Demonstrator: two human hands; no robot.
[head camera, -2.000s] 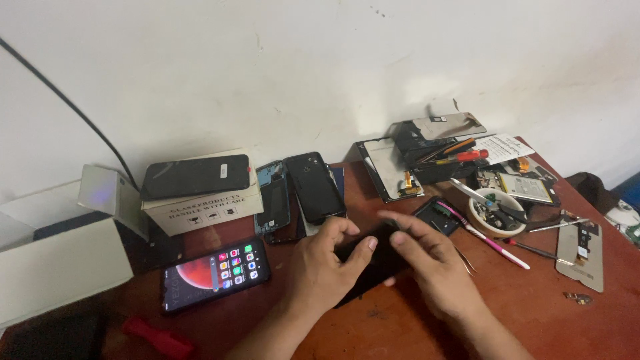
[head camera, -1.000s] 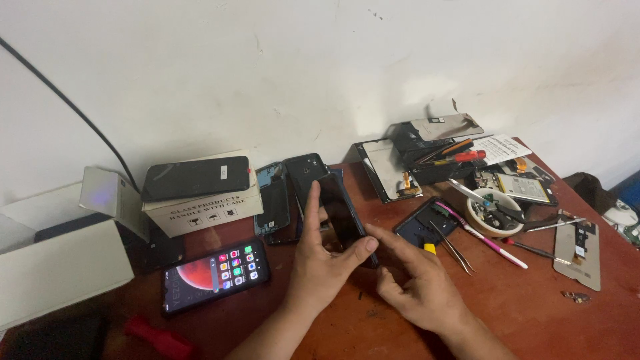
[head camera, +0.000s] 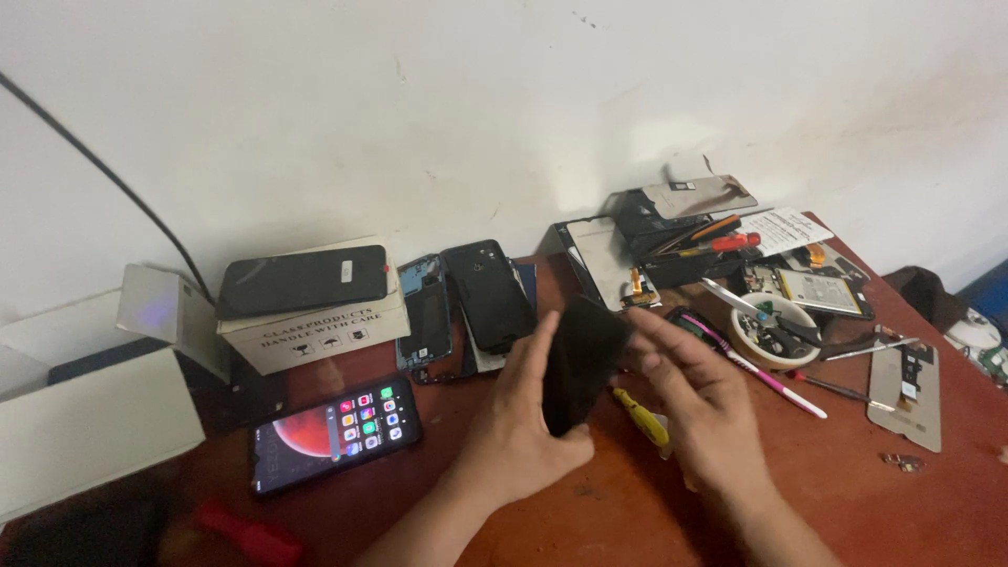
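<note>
A dark phone (head camera: 583, 366), blurred and tilted, is gripped along its left edge by my left hand (head camera: 528, 417). My right hand (head camera: 697, 394) is at its right side, fingertips close to the upper right edge; whether they touch it is unclear. Under that hand lies a yellow-handled tool (head camera: 642, 417), partly hidden. Left of my hands a lit smartphone (head camera: 335, 435) rests face up on the red-brown table. Behind them lean a black phone back cover (head camera: 488, 295) and a blue-edged phone frame (head camera: 424, 315).
A carton (head camera: 315, 335) bears a black phone panel (head camera: 303, 281). At right are a bowl of small parts (head camera: 768, 358), a pink-and-white brush (head camera: 776, 383), an opened phone with battery (head camera: 823, 291), a red-handled screwdriver (head camera: 843, 390) and a detached screen (head camera: 906, 394). Open white box (head camera: 94, 433) at left.
The dark phone has been lifted and turned in my left hand. My right hand has moved up and right, now over the spot where tweezers lay.
</note>
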